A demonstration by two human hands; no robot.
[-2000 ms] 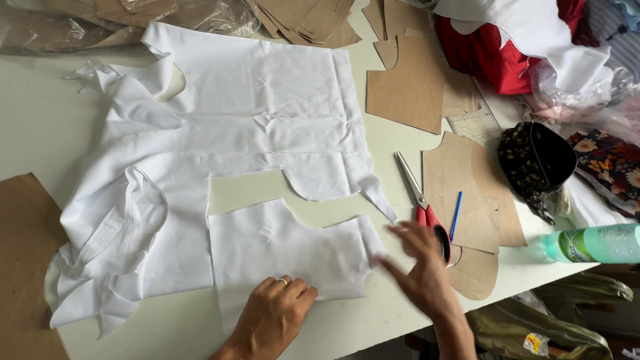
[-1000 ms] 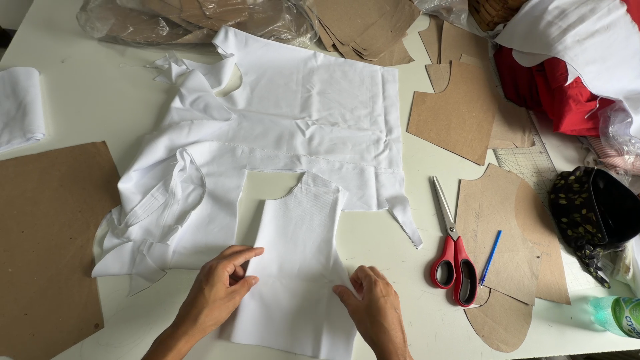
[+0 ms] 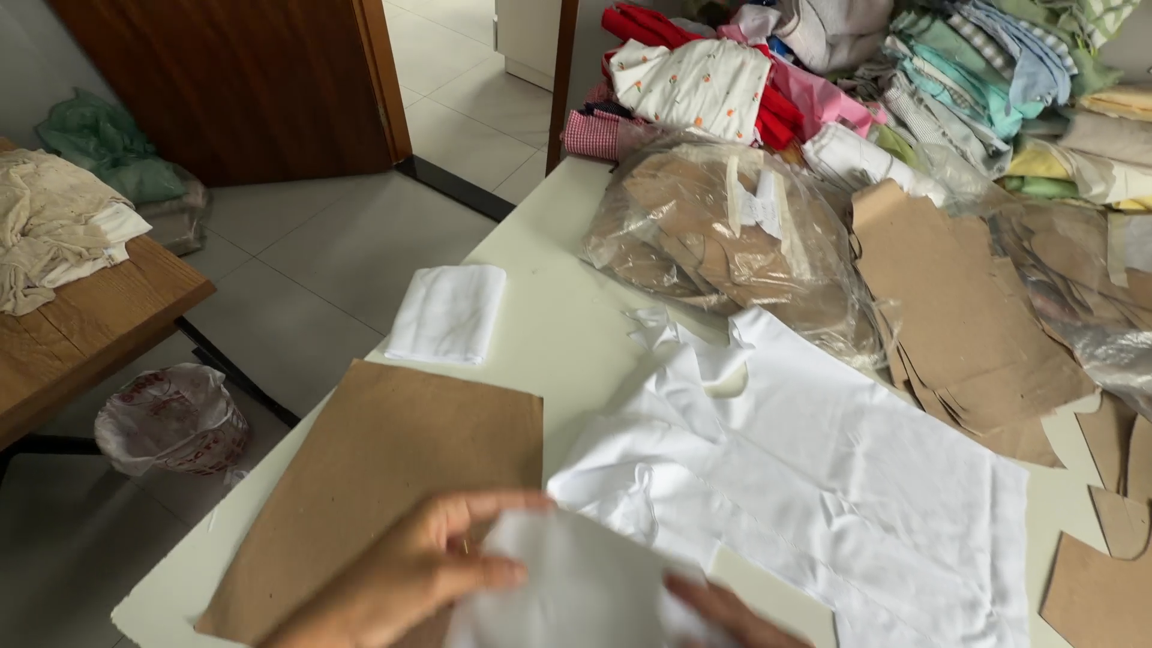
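Note:
Near the bottom centre, my left hand point(image 3: 450, 558) grips the top left edge of a blurred white cloth piece point(image 3: 585, 585) between thumb and fingers. At its right side my right hand point(image 3: 729, 616) touches the same piece, partly cut off by the frame's lower edge. Behind it a larger white fabric point(image 3: 837, 468) lies spread and wrinkled on the table. Under and beside my left hand is a big brown paper pattern piece point(image 3: 405, 459). A folded white cloth point(image 3: 447, 315) rests beyond it at the table's left edge.
Clear plastic bags of brown patterns point(image 3: 729, 225), stacked patterns point(image 3: 972, 315) and heaped garments point(image 3: 693, 85) line the far side. Left of the pale table point(image 3: 558, 243) are a wooden table point(image 3: 108, 315), a lined waste bin point(image 3: 171, 423) and a doorway.
The view has swung strongly left. The small white piece lay on the table between my hands; now they hold it raised. Scissors and blue pen have left the view.

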